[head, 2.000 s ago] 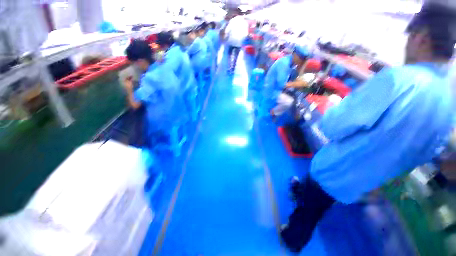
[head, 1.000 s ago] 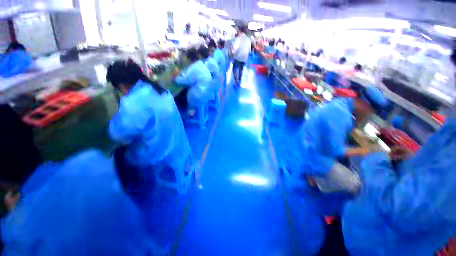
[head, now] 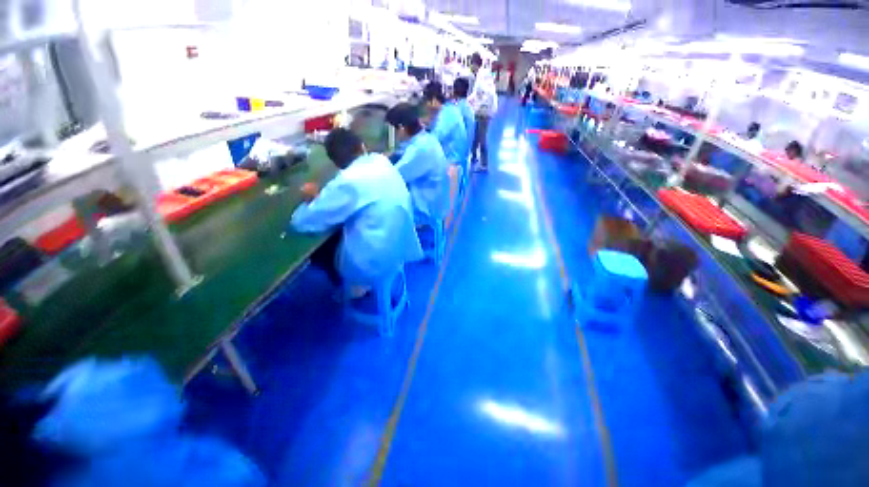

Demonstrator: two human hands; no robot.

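Observation:
Neither of my hands can be made out in the head view. A long green bench (head: 233, 243) lies nearest in front on the left. Red trays (head: 205, 193) stand on it along the back. A light blue plastic stool (head: 617, 276) stands on the right side of the aisle. Blurred blue clothing (head: 119, 409) fills the bottom left corner; whose it is I cannot tell.
A shiny blue floor aisle (head: 510, 333) with yellowish lines runs ahead. A person in blue (head: 367, 214) sits at the left bench, others beyond. A person in white (head: 481, 100) stands farther up. More blurred blue (head: 819, 433) is at bottom right. A right-hand line holds red trays (head: 700, 211).
The view has moved forward along the aisle. The nearer seated people have passed toward or out of the lower edges. The blue stool at right appears larger and closer.

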